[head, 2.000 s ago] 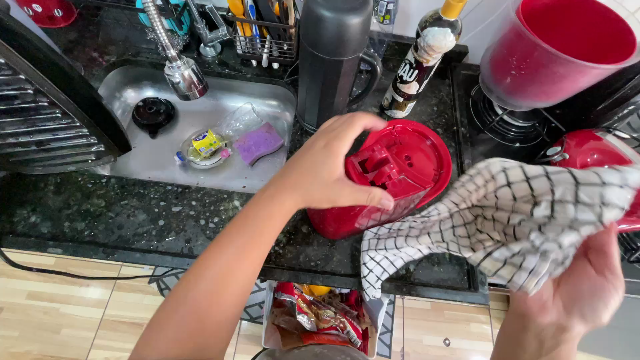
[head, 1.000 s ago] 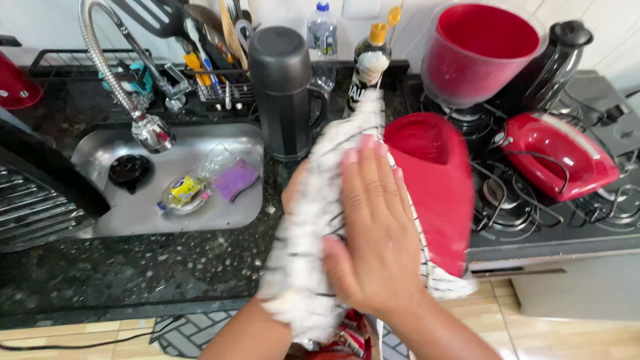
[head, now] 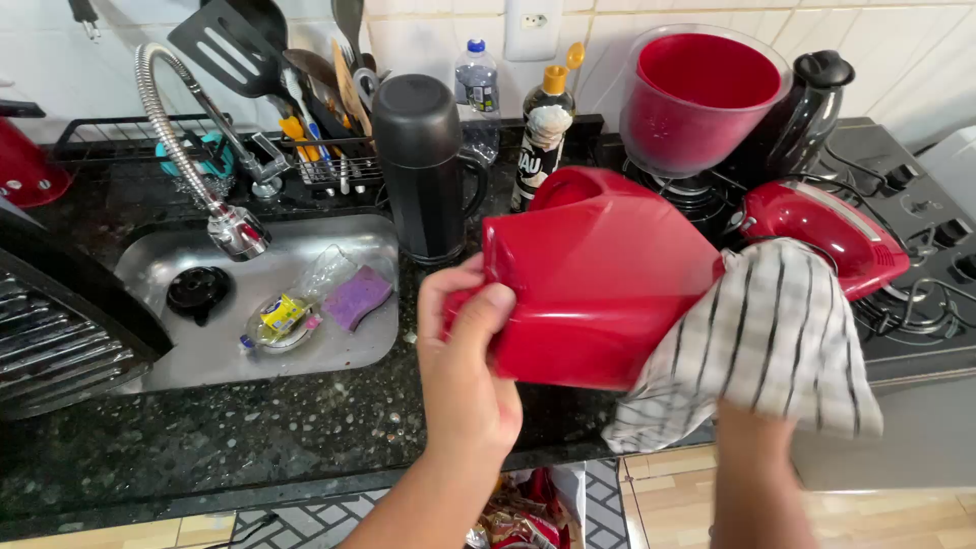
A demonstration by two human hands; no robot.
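Note:
My left hand grips the left end of a red plastic appliance base, thumb on top, and holds it tilted above the dark granite counter. A white dish towel with black stripes drapes over my right hand and touches the base's right side. The towel hides the fingers of that hand, so its hold is mostly covered. A red hand mixer body lies on the stove just beyond the towel.
At left is a steel sink with a purple sponge in it. A black thermos, a sauce-type bottle and a red bowl stand behind the base. An open bin is below the counter edge.
The red base, on the counter two seconds ago, is now lifted and turned in my left hand. The towel has moved from over the base's left part to its right side with my right hand.

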